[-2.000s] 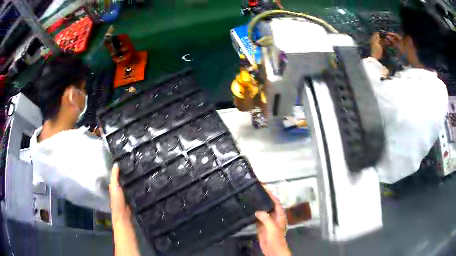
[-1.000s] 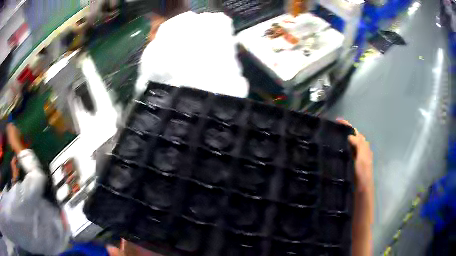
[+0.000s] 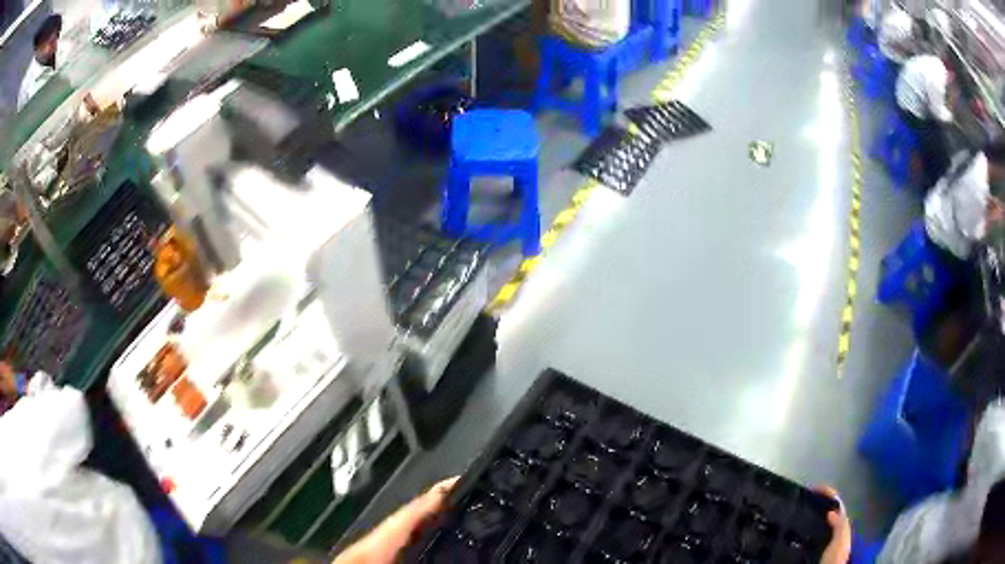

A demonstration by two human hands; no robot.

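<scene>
A large black blister tray point(image 3: 650, 490) with a grid of square pockets is held up low in the view, its near part cut off by the bottom edge. Dark round shapes show in the pockets. My left hand point(image 3: 402, 529) grips its left edge. My right hand point(image 3: 838, 534) grips its right corner and is partly hidden behind it.
A white benchtop machine point(image 3: 281, 248) stands at left, with a white-coated person point(image 3: 66, 474) beside it. A blue stool point(image 3: 494, 149) and black trays on the floor point(image 3: 624, 156) lie ahead near a yellow-black line. Several seated people line the right side.
The view has swung right from the bench to the grey aisle. The tray is now lower in the view, still held in both hands.
</scene>
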